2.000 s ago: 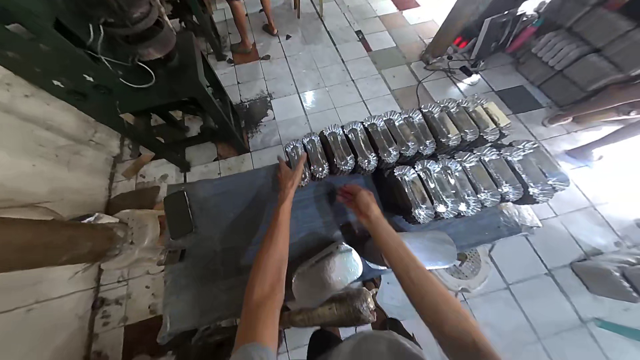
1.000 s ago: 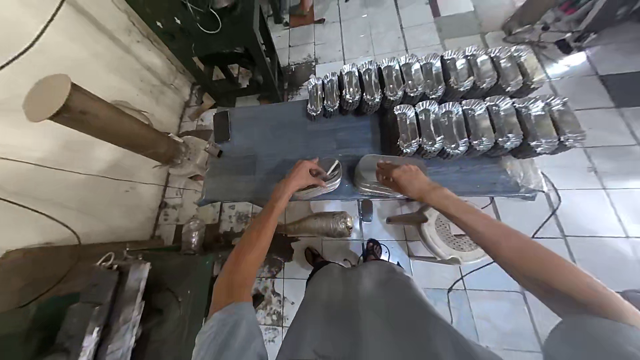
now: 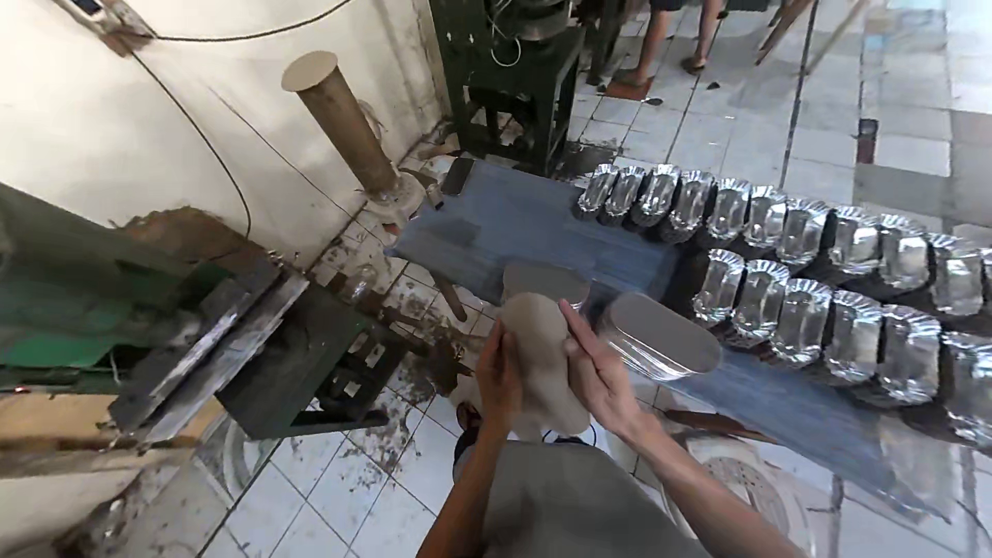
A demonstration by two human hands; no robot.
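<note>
Between both palms, over the near edge of a low blue-grey bench (image 3: pixel 535 217), I hold an oval grey sheet or stack of sheets (image 3: pixel 536 356). My left hand (image 3: pixel 498 368) presses its left edge, and my right hand (image 3: pixel 604 372) its right edge with the fingers extended. Just beyond it lies another oval grey stack (image 3: pixel 546 283), partly hidden. To the right of my right hand rests an oval stack with shiny sides (image 3: pixel 663 335). Stacks of fluted silver foil trays (image 3: pixel 767 298) stand in two rows on the right of the bench.
A dark phone-like object (image 3: pixel 457 177) lies at the bench's far left corner. A brown tube (image 3: pixel 345 128) leans near the wall. Green machinery stands at left (image 3: pixel 310 349) and behind (image 3: pixel 508 77). A pale plastic stool (image 3: pixel 736 488) is below right. A person's legs (image 3: pixel 655 46) show beyond.
My hands have come together around a grey oval piece; one second ago they were apart, each at a separate oval stack. The view has swung toward the left.
</note>
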